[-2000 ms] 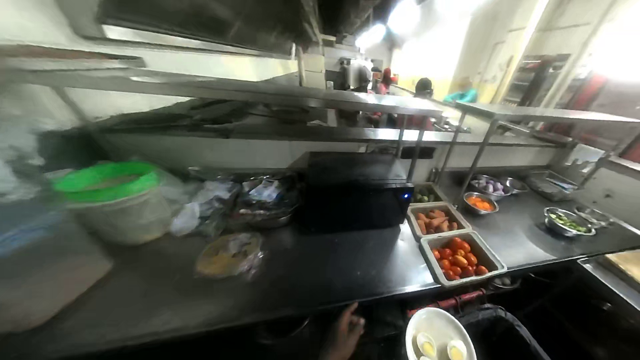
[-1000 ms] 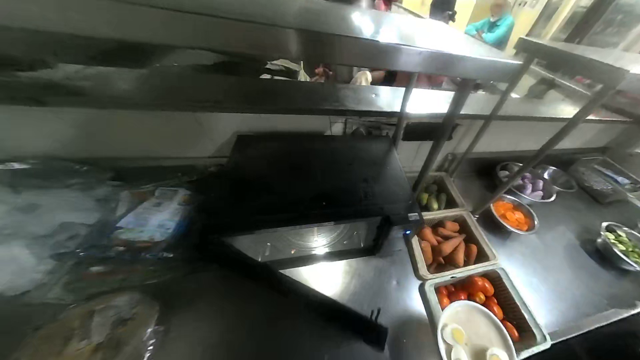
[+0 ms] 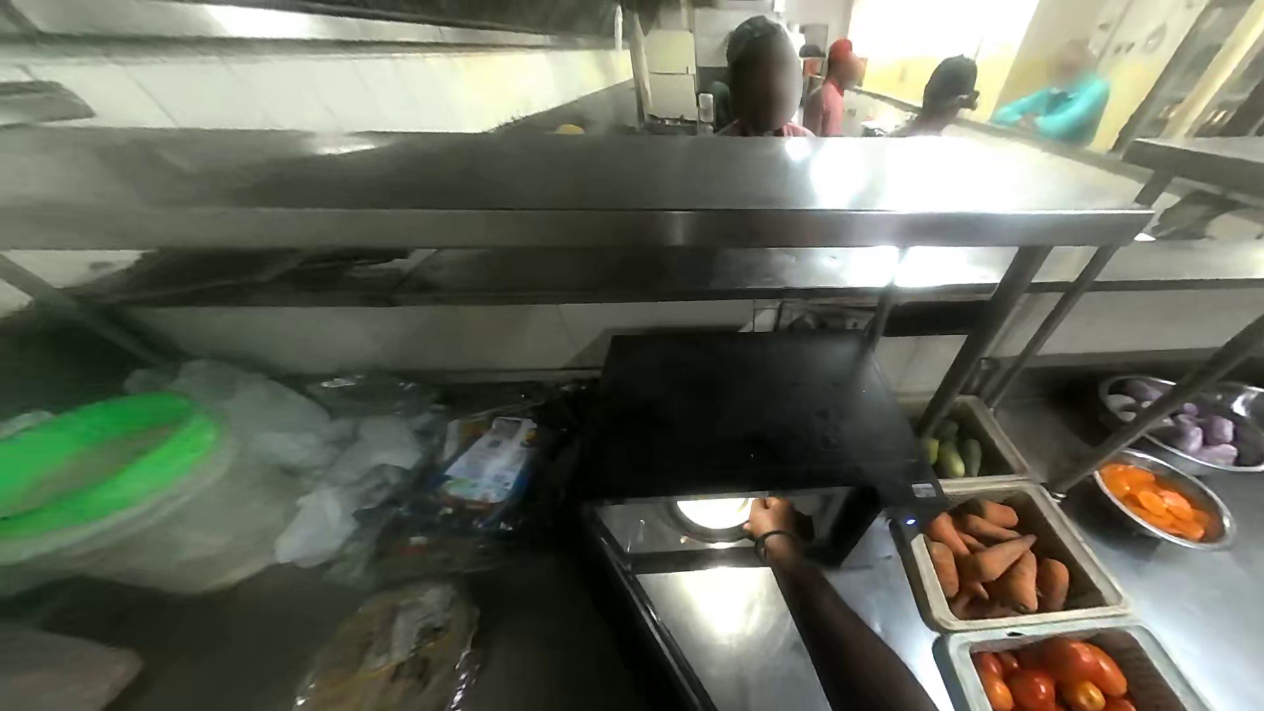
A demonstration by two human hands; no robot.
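Observation:
A black microwave oven (image 3: 741, 415) stands on the steel counter, its door (image 3: 647, 612) swung open toward me. Inside the lit cavity, my right hand (image 3: 775, 523) grips the rim of a white bowl (image 3: 713, 512) that sits on the turntable. A dark band circles the wrist. The bowl's contents are too bright to make out. My left hand is out of view.
Right of the oven are crates of carrots (image 3: 997, 563), tomatoes (image 3: 1057, 676) and green vegetables (image 3: 953, 454), and steel bowls with cut carrots (image 3: 1165, 504) and onions (image 3: 1195, 425). Plastic bags and a green-rimmed tub (image 3: 109, 454) lie left. A steel shelf (image 3: 592, 178) runs above; several people stand beyond.
The microwave door, shut two seconds ago, is open. The white bowl, seen with egg halves over the tomato crate, is no longer there; a white bowl is inside the oven with my right hand.

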